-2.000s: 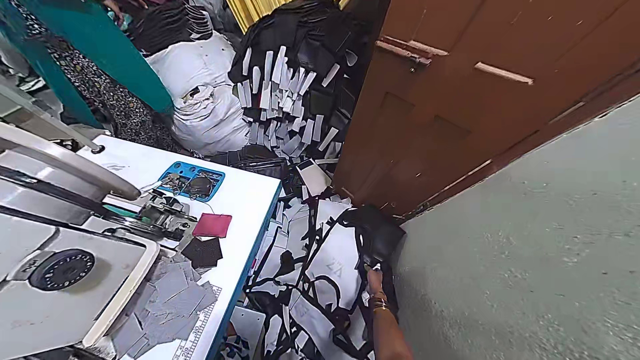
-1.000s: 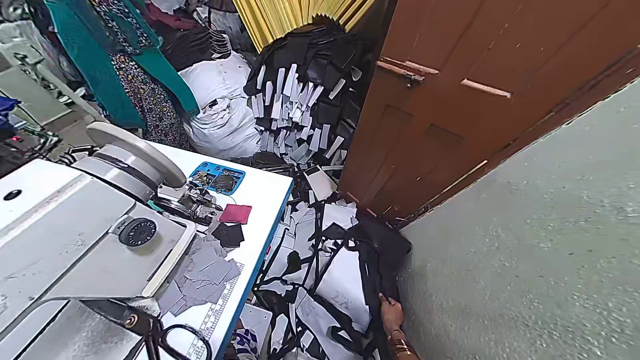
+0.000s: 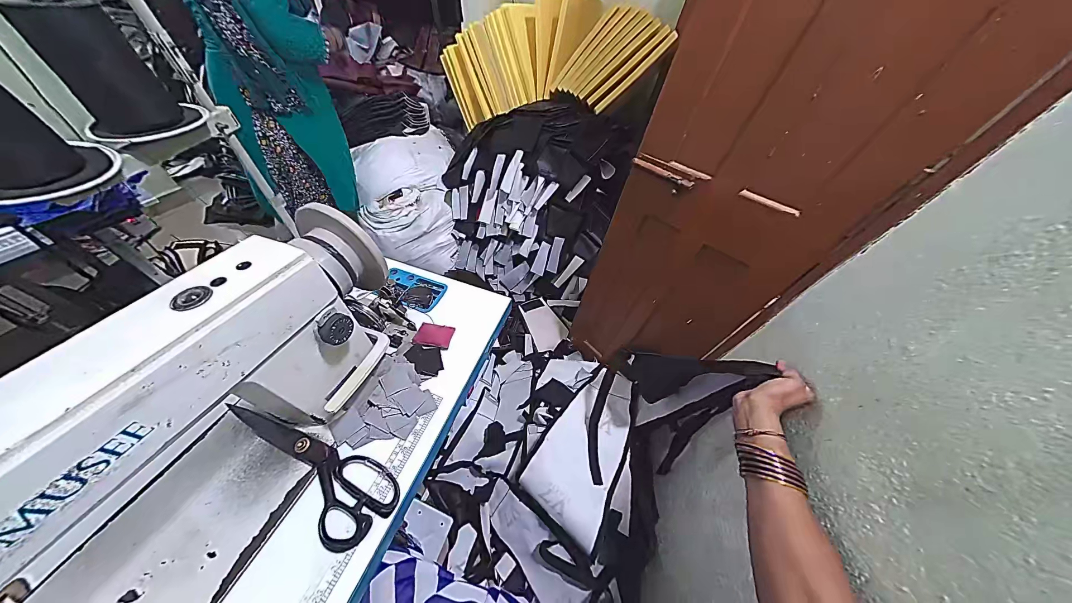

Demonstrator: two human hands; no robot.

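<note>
My right hand (image 3: 775, 395), with bangles at the wrist, grips the edge of a black and white fabric piece (image 3: 682, 385) and holds it up against the grey wall. Below it, a heap of white fabric pieces with black strips (image 3: 578, 456) lies between the table and the wall. My left hand is out of view. Black-handled scissors (image 3: 322, 465) rest on the bed of the sewing machine (image 3: 193, 352). Grey fabric squares (image 3: 394, 402), a black square (image 3: 425, 359) and a red square (image 3: 435, 336) lie on the table top beside the machine.
A brown wooden door (image 3: 754, 201) and the grey wall (image 3: 938, 377) bound the right side. The white table (image 3: 469, 327) has a blue edge. Behind it are a white sack (image 3: 406, 193), bundled black pieces (image 3: 544, 151) and yellow sheets (image 3: 553, 50). A person in teal (image 3: 310, 109) stands at back left.
My right hand has risen from the heap toward the wall, lifting the fabric's edge. The view has shifted, bringing more of the sewing machine and the whole scissors into sight.
</note>
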